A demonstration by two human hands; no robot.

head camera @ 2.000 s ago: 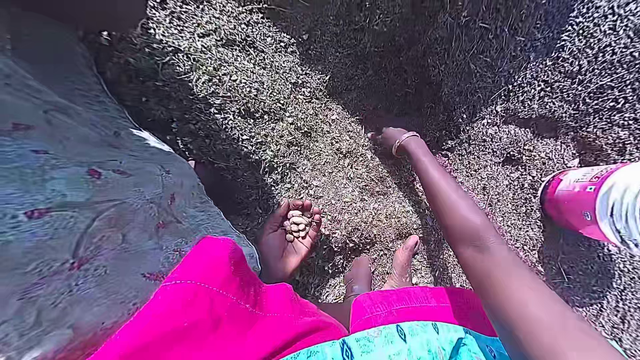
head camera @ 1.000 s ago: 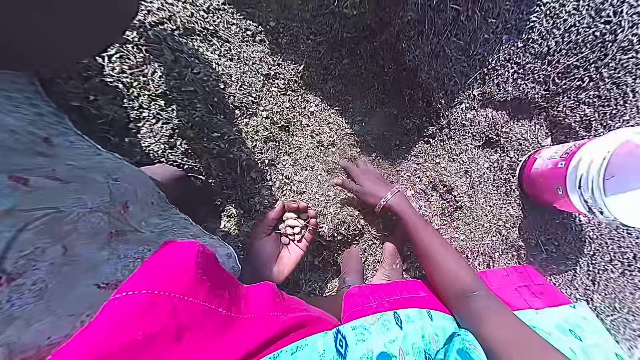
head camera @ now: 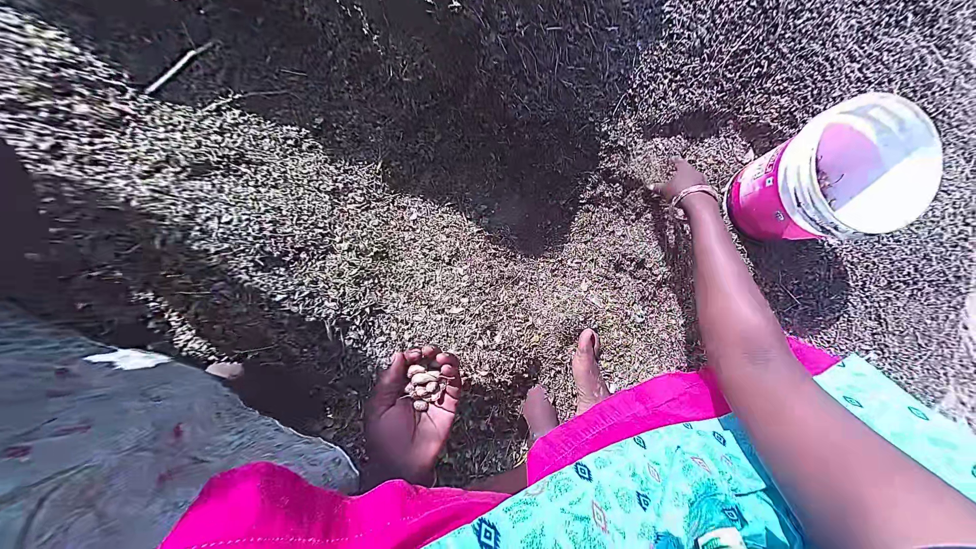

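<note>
Palm up and cupped, my left hand [head camera: 412, 419] holds several peanuts in their shells [head camera: 425, 383], low in the middle of the view. My right hand [head camera: 680, 183], with bangles at the wrist, reaches out to the right and touches the dry plant litter [head camera: 648, 252] on the ground. Its fingers are partly bent and their tips are hard to see; whether anything lies between them cannot be told. Just right of that hand is a pink and white plastic bucket [head camera: 770, 194], its mouth tipped toward the view, with a few bits on its inner wall.
My bare feet [head camera: 587, 374] rest on the litter below the middle. Patterned grey cloth [head camera: 152, 435] covers the lower left. A stick [head camera: 179, 69] lies at the upper left. Dark shadows fall across the ground at the top and left.
My right hand has moved from the litter near my feet out to the right, close beside the bucket. My left hand still holds the peanuts. The view has shifted.
</note>
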